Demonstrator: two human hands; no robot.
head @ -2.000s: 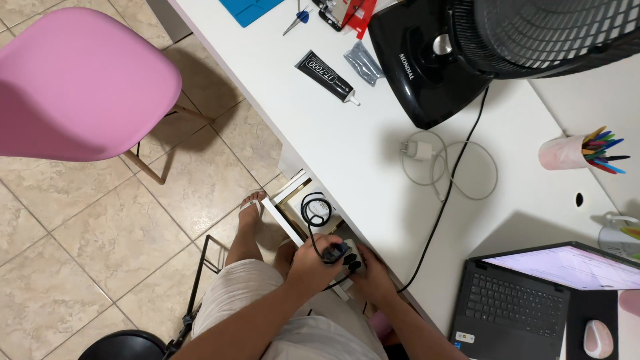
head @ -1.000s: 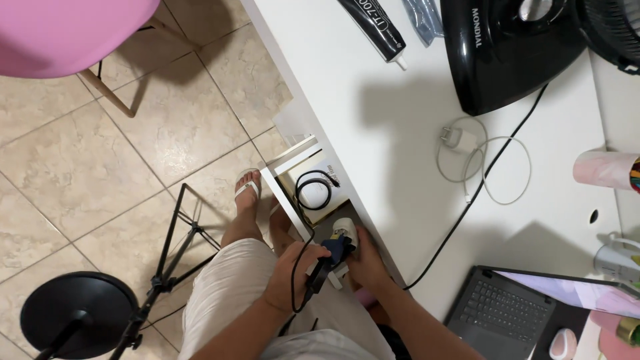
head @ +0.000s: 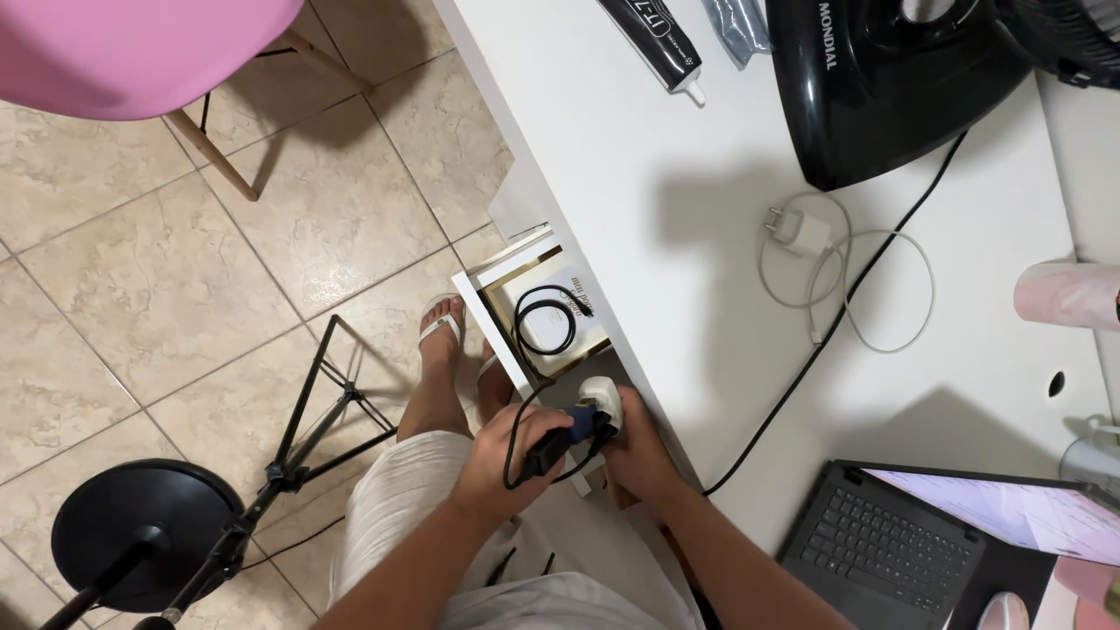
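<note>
Over the open desk drawer, my left hand is closed on a black plug-like power adapter with a black cable looping from it. A blue part sits between that adapter and a white power socket block. My right hand holds the white block from the right. Another black plug and cord shows at the block, partly hidden by my fingers. Inside the drawer, a coiled black cable rests on a white printed box.
On the white desk are a black glue tube, a fan base, a white charger with its cable, and a laptop. A pink chair and a black tripod stand are on the tiled floor.
The black adapter and blue part in my left hand have come up against the white block in my right hand. The view has shifted and moved closer to the desk.
</note>
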